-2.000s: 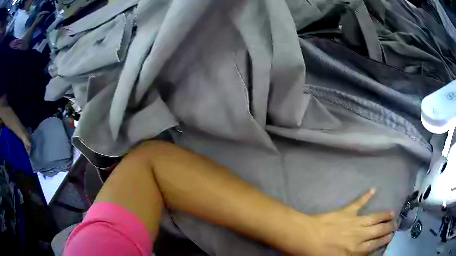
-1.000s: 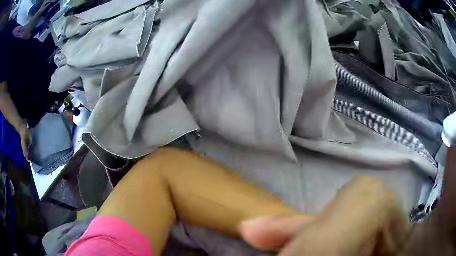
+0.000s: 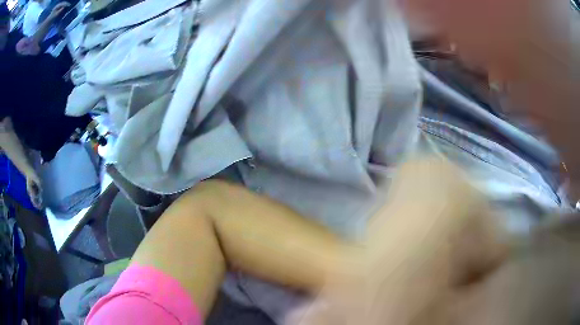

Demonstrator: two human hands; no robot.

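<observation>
A large grey-brown garment piece (image 3: 299, 127) lies in folds across the middle, its loose edge hanging at the left. My left forearm (image 3: 273, 244), below a pink sleeve, reaches over its lower part. My left hand is hidden or lost in blur at the lower right. A strongly blurred hand, seemingly my right hand (image 3: 426, 235), is close to the camera in front of the cloth; its fingers and any hold cannot be made out. Another brown-red blur, too close to identify, covers the upper right.
A person (image 3: 35, 101) in dark clothing stands at the left, one arm hanging by a stack of folded grey cloth (image 3: 71, 181) on a white table corner (image 3: 60, 228). More grey cloth pieces (image 3: 137, 54) are heaped at the upper left. Darker striped cloth (image 3: 490, 149) lies at the right.
My left hand lay spread flat on the cloth two seconds ago; a blurred hand now covers that area. The brown-red blur has come in at the upper right. The white lamp head is out of sight.
</observation>
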